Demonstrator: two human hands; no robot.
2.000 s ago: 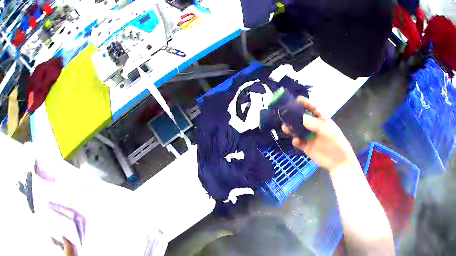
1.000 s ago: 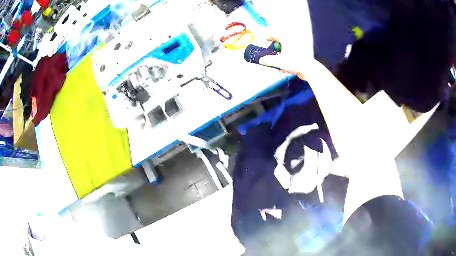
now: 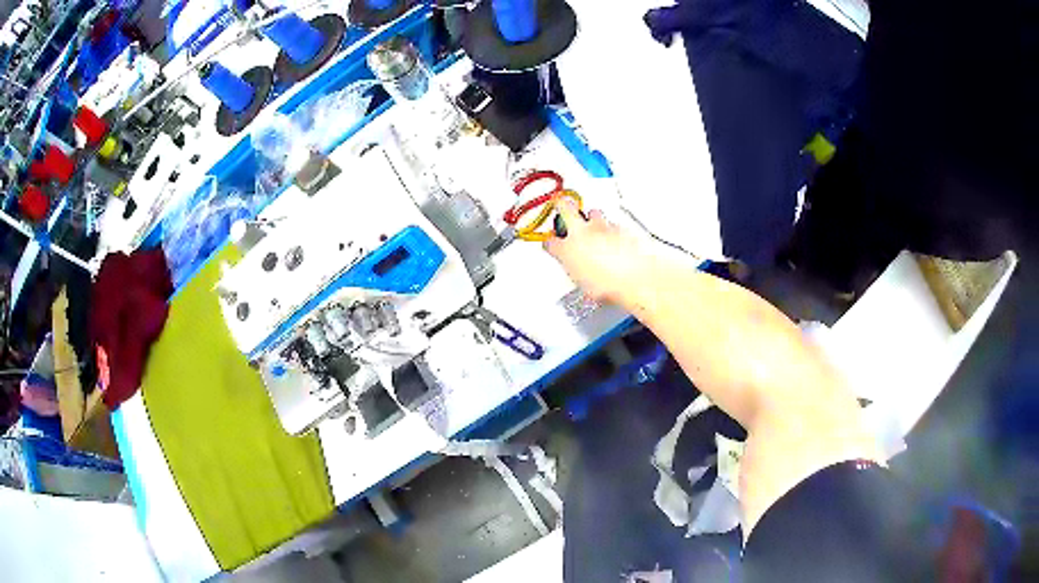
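My right hand [image 3: 587, 253] reaches over the white sewing table [image 3: 579, 330], its fingertips at the yellow loop of the red-yellow scissors [image 3: 533, 206]. The scissors lie beside the white sewing machine [image 3: 330, 245]. A small dark bit shows at my fingertips; the rest of what may be in the hand is hidden, and the dark thread cone cannot be made out. Small dark-handled snips [image 3: 515, 337] lie nearer the table's front edge. My left hand is not in view. White sheets [image 3: 57, 530] show at the lower left.
Yellow-green fabric [image 3: 234, 427] hangs over the table's left part, beside dark red cloth [image 3: 128, 319]. Blue thread cones [image 3: 299, 37] stand behind the machine. Dark garments [image 3: 746, 103] lie at the right. A white strap [image 3: 501, 453] hangs below the front edge.
The view has shifted, showing more of the table's back. My right hand, earlier holding the dark thread cone, has moved from above the floor crate to the scissors. The cone is no longer clearly visible.
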